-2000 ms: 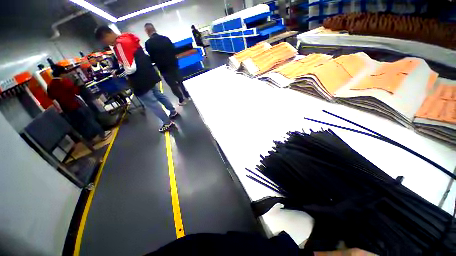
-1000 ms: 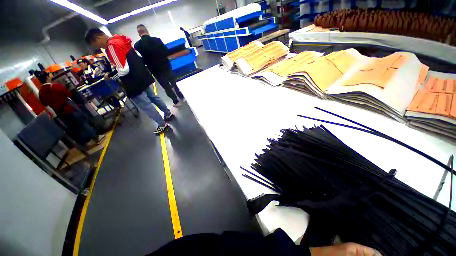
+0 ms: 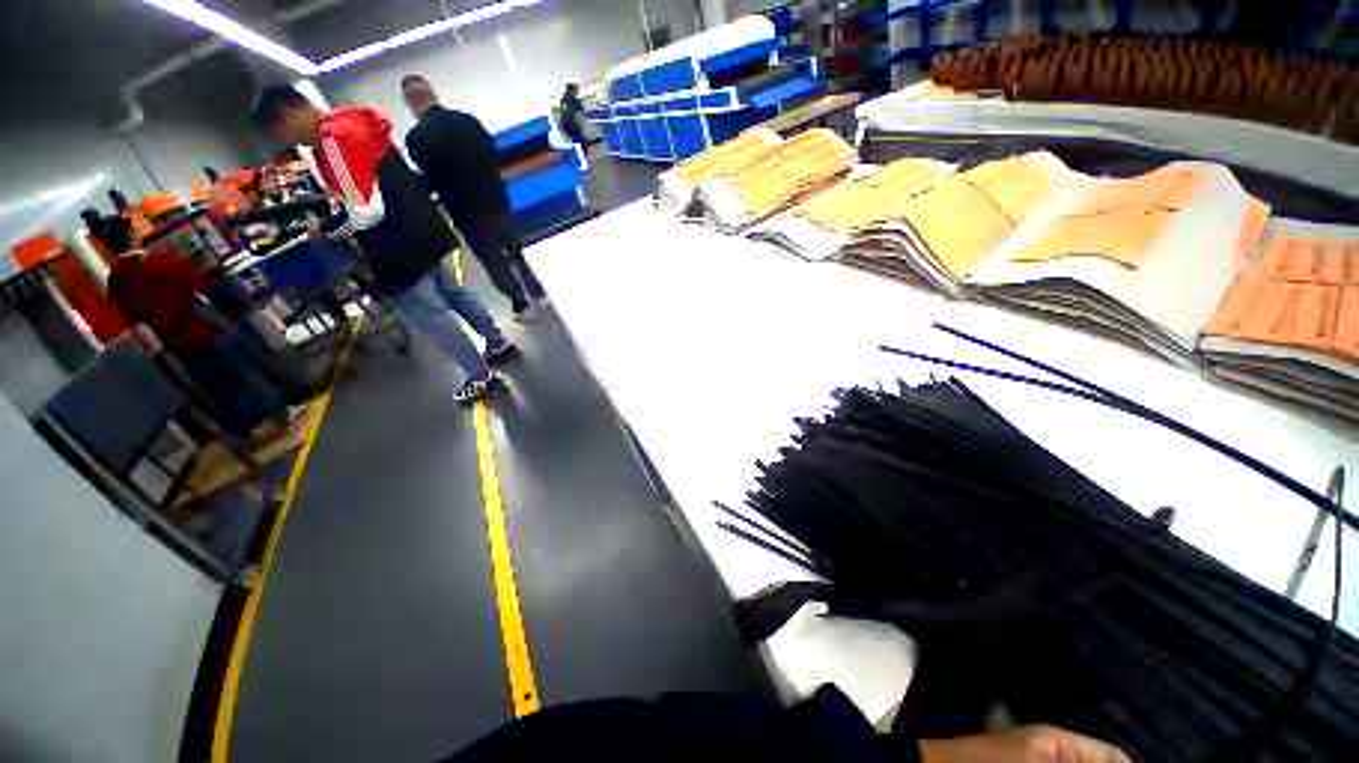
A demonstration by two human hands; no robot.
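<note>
A wide bundle of thin black strips lies across the white table. A softer black band lies over its left part and hangs at the near edge. My left hand shows at the bottom edge, at the end of a black sleeve, beside the bundle. Only its upper part is in the picture, and its fingers and anything in them are cut off. My right hand is not in view. A thin dark strip curves over the bundle's right end.
Two separate black strips lie beyond the bundle on the white table. Stacks of sheets with orange pieces line the table's back. Left is an aisle with a yellow line and several people, one in a red and black jacket.
The view has shifted slightly, so the table and bundle sit a little further left. My left hand shows more than two seconds ago. The curved strip at the right has come further into view.
</note>
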